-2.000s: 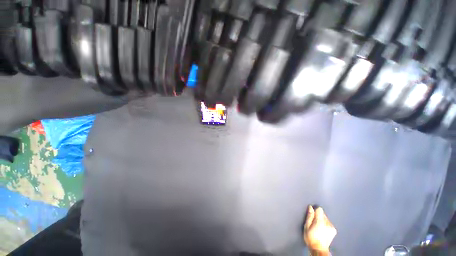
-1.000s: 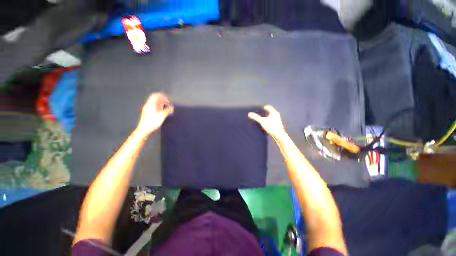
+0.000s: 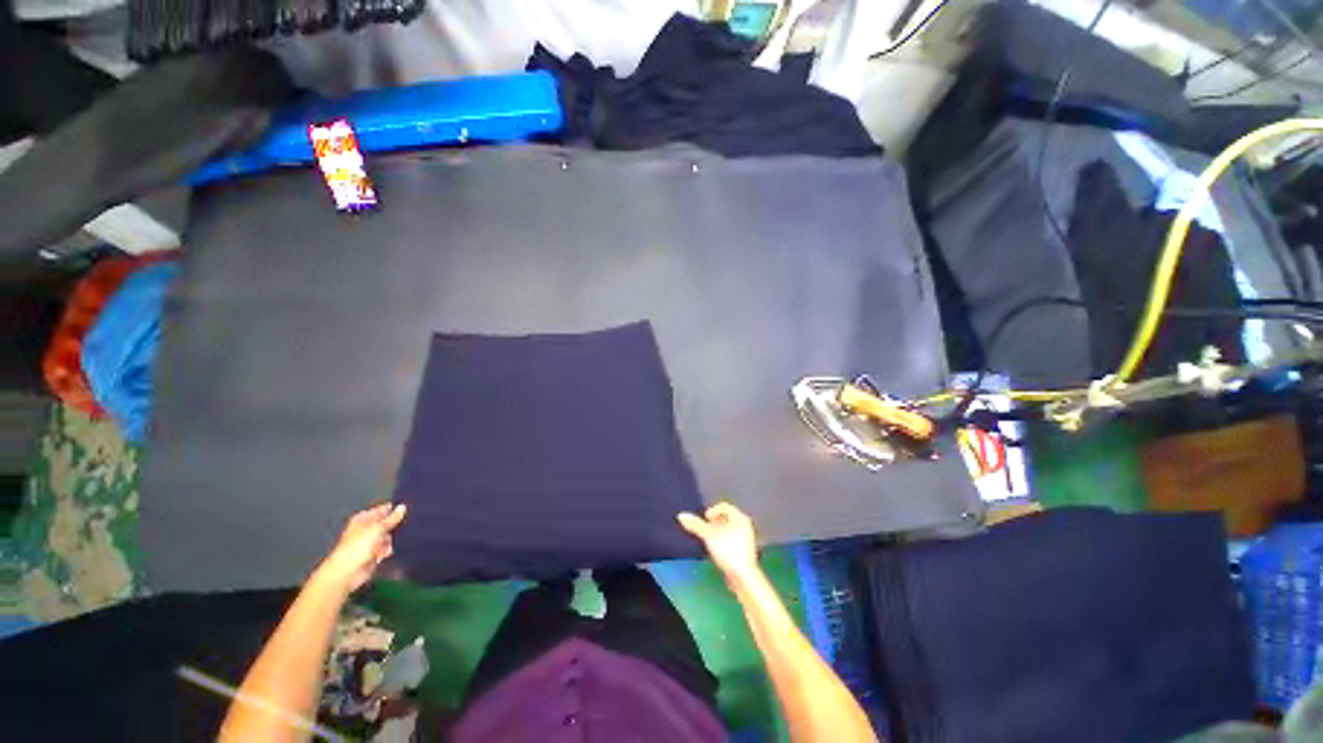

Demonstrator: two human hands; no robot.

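Note:
A dark navy skirt panel [image 3: 543, 436] lies flat at the front of the grey padded ironing table [image 3: 784, 247], its near end at the table's front edge. My left hand [image 3: 366, 543] pinches its near left corner. My right hand [image 3: 723, 536] pinches its near right corner. A silver steam iron [image 3: 859, 420] with an orange-tan handle rests on the table to the right of the panel.
A yellow hose [image 3: 1171, 261] arches at the right. A navy stack [image 3: 1059, 624] lies lower right beside a blue crate [image 3: 1287, 617]. A blue roll [image 3: 435, 113], a red and white packet [image 3: 343, 169] and a navy cloth heap [image 3: 711, 95] are along the far edge.
My hands have moved from the panel's far corners to its near corners. Two seconds ago only one hand showed over the table, and no panel was in view.

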